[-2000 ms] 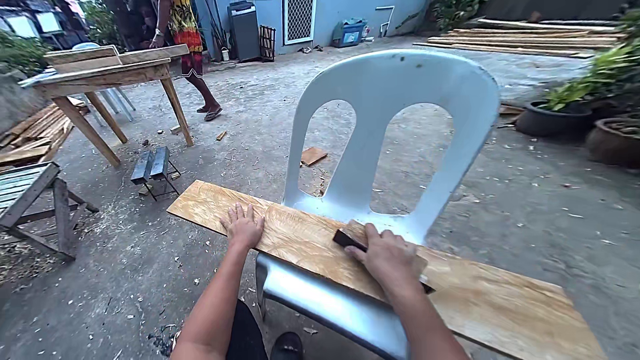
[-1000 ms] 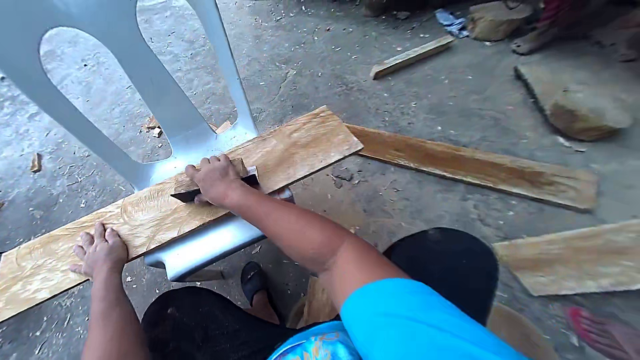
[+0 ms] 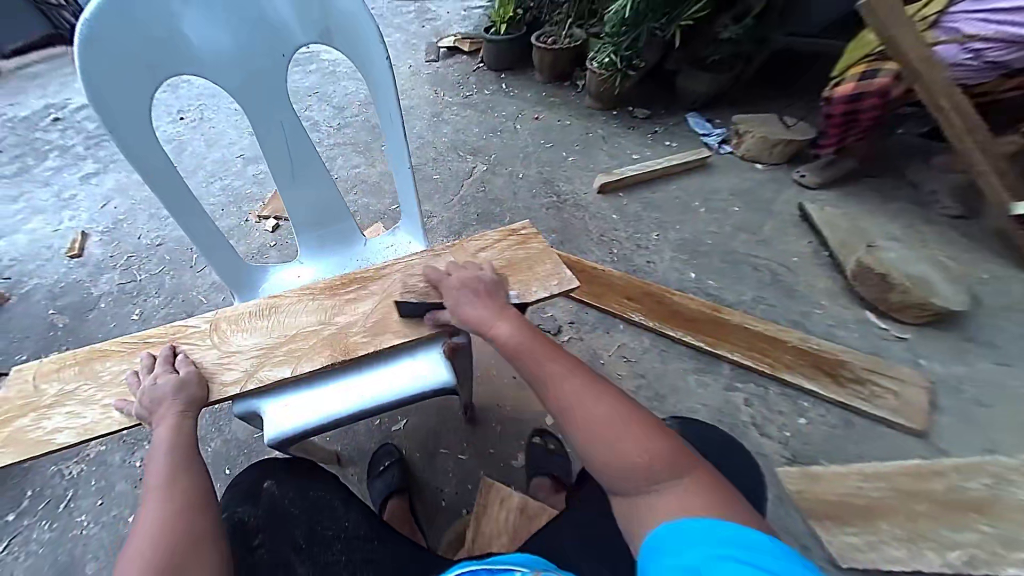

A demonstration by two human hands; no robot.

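A long wooden board (image 3: 280,336) lies across the seat of a light blue plastic chair (image 3: 276,152), with both ends past the seat. My left hand (image 3: 166,388) rests flat on the board's left part, fingers spread, holding nothing. Near the board's right end, my right hand (image 3: 470,300) is closed over a block with a dark strip (image 3: 418,309) along its near side, which may be sandpaper. The palm and fingers hide most of the block. Pale curved scuff marks cover the board's face.
Another board (image 3: 744,332) lies on the concrete at the right, with a wider one (image 3: 920,512) nearer me. Beyond are a short wood strip (image 3: 652,170), a cut slab (image 3: 888,264), and potted plants (image 3: 560,48). A person (image 3: 864,104) sits at the upper right, beside an upright plank (image 3: 944,104).
My right hand, with the block, has moved right along the board to near its right end. My left hand stays on the board. The view has swung to the right since the earliest frame.
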